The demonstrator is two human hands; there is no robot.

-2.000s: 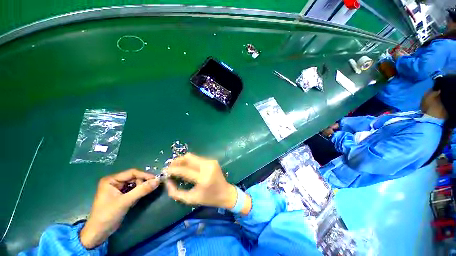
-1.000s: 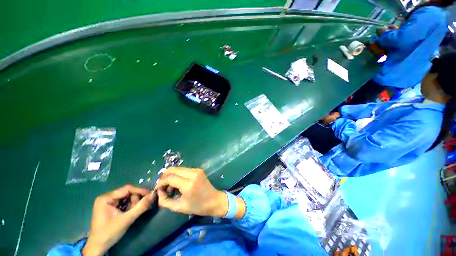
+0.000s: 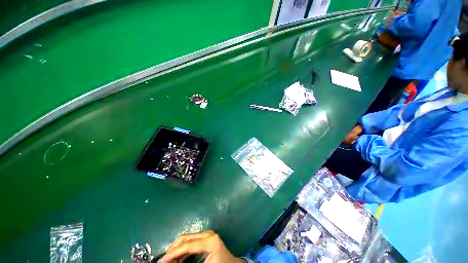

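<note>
My right hand [image 3: 202,248] is at the bottom edge, cut off by it, with its fingers curled; what the fingertips hold is hidden. My left hand is out of the picture. A loose pile of small dark and silver components [image 3: 141,252] lies just left of my right hand, partly cut off by the bottom edge. A black open parts bin [image 3: 149,150] stands on the green bench beyond the hand, with dark shiny pieces [image 3: 179,160] inside. A flat zip-lock bag [image 3: 262,165] with whitish contents lies right of the bin.
Another clear bag [image 3: 66,244] is at lower left. Farther off are a small cluster [image 3: 198,100], a thin tool [image 3: 266,108], a crumpled bag [image 3: 296,97], a white slip [image 3: 346,80] and tape rolls [image 3: 362,49]. Large bags [image 3: 338,210] lie by the bench edge. Two people in blue sit right.
The view has turned and shifted, so the bench things appear lower and the bin larger. My left hand has left the picture, and my right hand is now mostly cut off.
</note>
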